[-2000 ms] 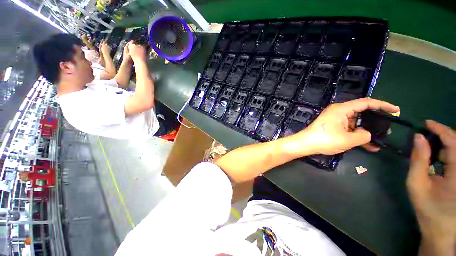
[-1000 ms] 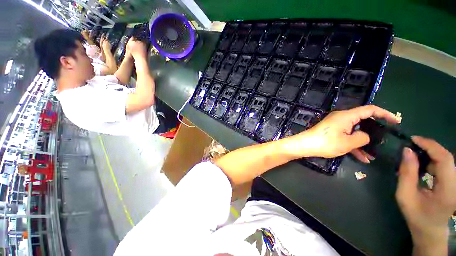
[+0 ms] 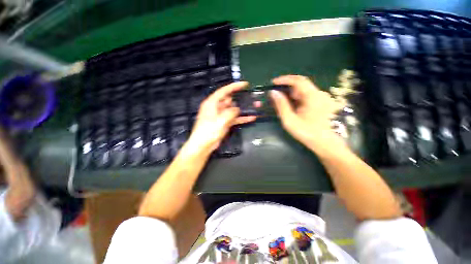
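A black oblong housing (image 3: 257, 102) is held level between both hands, above the dark green bench. My left hand (image 3: 221, 111) grips its left end with thumb and fingers. My right hand (image 3: 299, 105) grips its right end. The frame is blurred, so details on the housing cannot be told. A glossy black tray (image 3: 150, 103) with rows of pockets lies at left, its right edge beside my left hand. Small pale pieces (image 3: 347, 87) lie in a pile right of my right hand.
A second black pocketed tray (image 3: 413, 82) lies at right. A purple-rimmed fan (image 3: 27, 102) stands at far left, near a neighbour's arm (image 3: 16, 178). A white cable (image 3: 72, 160) hangs by the left tray. A cardboard box (image 3: 116, 219) is below the bench edge.
The view has swung to the right, bringing the right tray and pale pile into sight. Both hands still hold the housing, now in mid-view.
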